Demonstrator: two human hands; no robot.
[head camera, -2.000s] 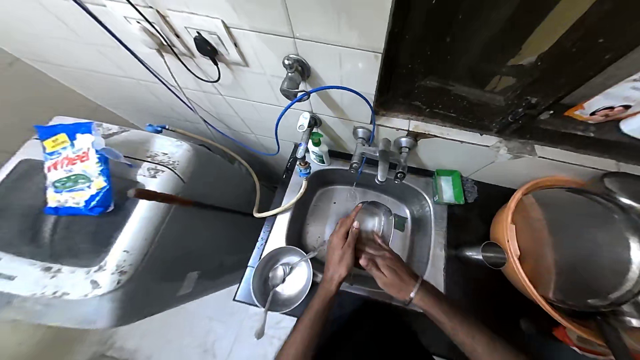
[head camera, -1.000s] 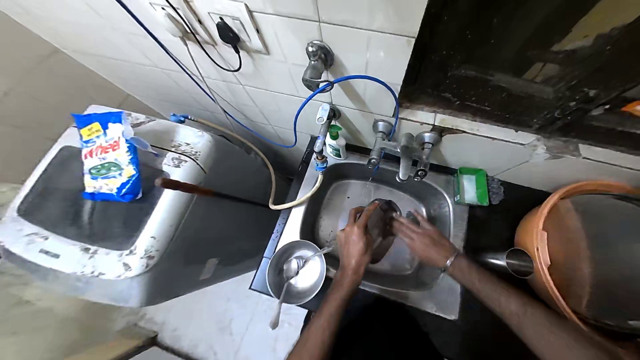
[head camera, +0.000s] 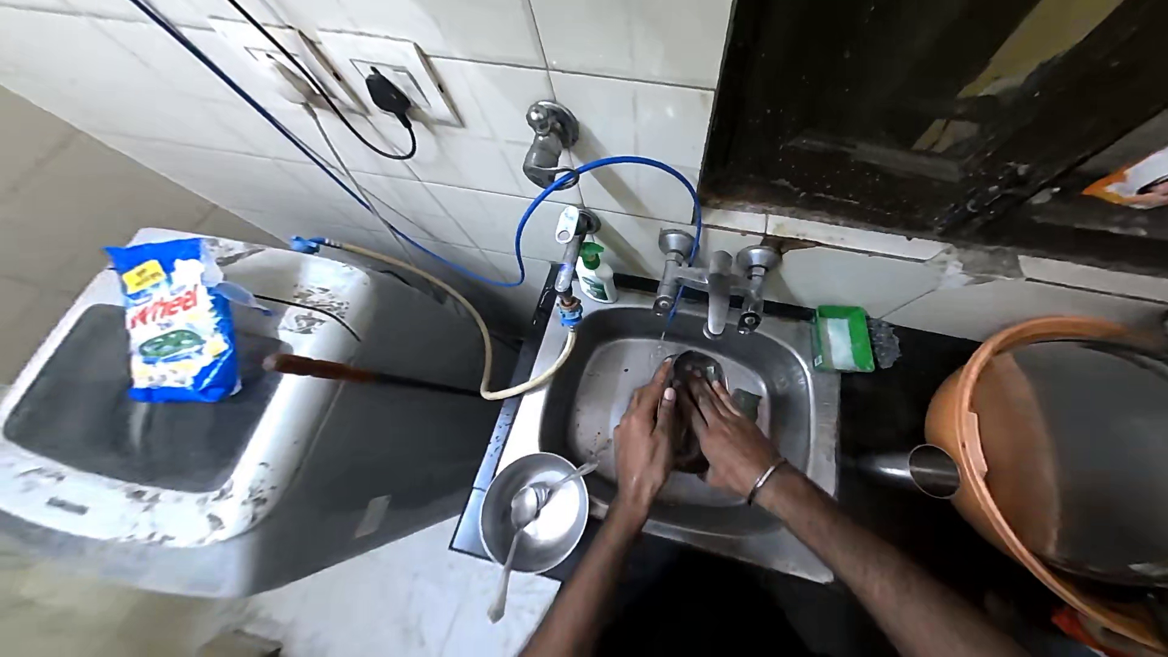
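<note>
Over a stainless steel sink (head camera: 602, 388), my left hand (head camera: 646, 438) holds a dark, shiny round dish (head camera: 701, 365) at its left side. My right hand (head camera: 730, 433), with a metal bangle at the wrist, lies with its fingers extended on the dish's inner face. Thin water falls from a tap (head camera: 718, 297) area just above the dish. A dark green scrubbing pad (head camera: 746, 403) lies in the basin right of the hands. Left of my left wrist, a steel bowl (head camera: 547, 538) with spoons (head camera: 527, 506) rests at the sink's corner.
A green soap box (head camera: 841, 338) and a pump bottle (head camera: 596, 274) stand behind the sink. An orange tub (head camera: 972, 429) is at right. At left, a detergent packet (head camera: 178, 319) and a wooden-handled tool (head camera: 315, 367) lie on a washing machine (head camera: 274, 429). A hose (head camera: 479, 319) reaches the sink.
The dish has tilted between my hands since two seconds ago. My right hand's fingers have moved onto its inner face. The bowl with spoons remains beside the sink.
</note>
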